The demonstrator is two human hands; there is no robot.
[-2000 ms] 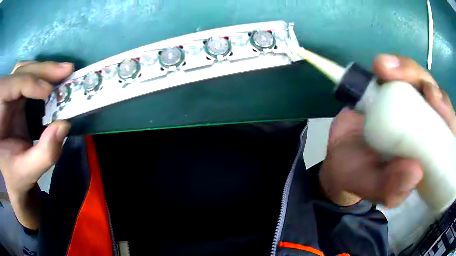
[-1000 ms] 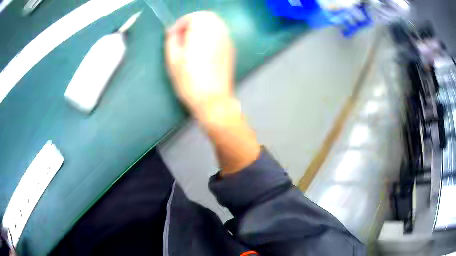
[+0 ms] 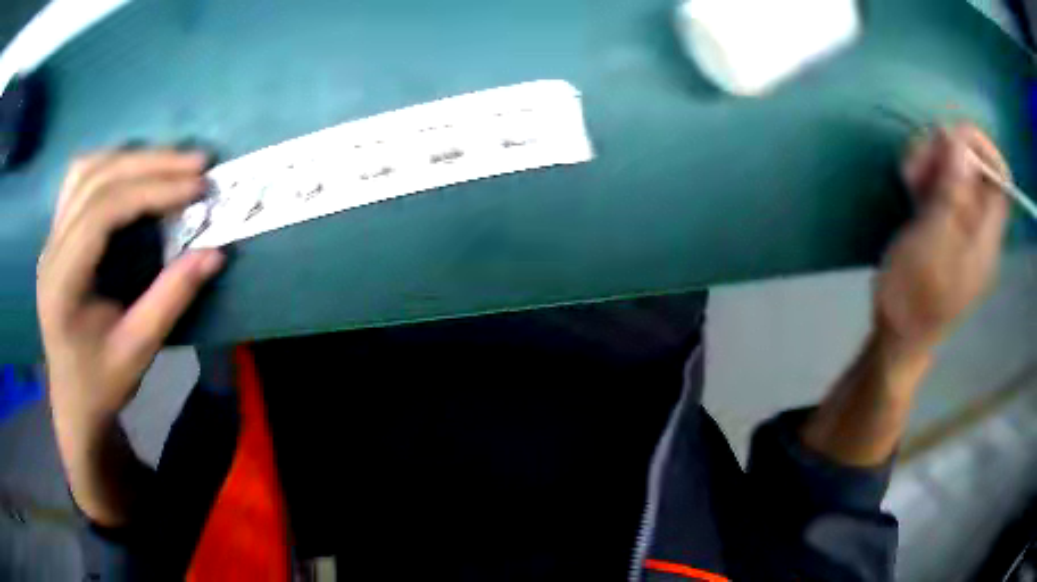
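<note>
A white, slightly curved component strip (image 3: 398, 157) lies over the green bench, with a row of small dark marks along it. My left hand (image 3: 131, 244) holds its left end between thumb and fingers. My right hand (image 3: 950, 227) is at the right, apart from the strip, with its fingertips closed on a thin white stick (image 3: 1006, 184). The hand and stick are somewhat blurred. A white bottle body (image 3: 773, 36) lies at the top edge, cut off by the frame, its nozzle out of view.
The green bench (image 3: 512, 244) has its front edge just before my body. A dark object (image 3: 17, 119) is at the far left edge. A white curved band (image 3: 51, 34) is at the top left. Grey floor shows below the bench at the right.
The glue bottle left my right hand and now lies on the bench. My right hand has moved back near the strip's side and holds the thin stick. The strip's round components no longer show clearly.
</note>
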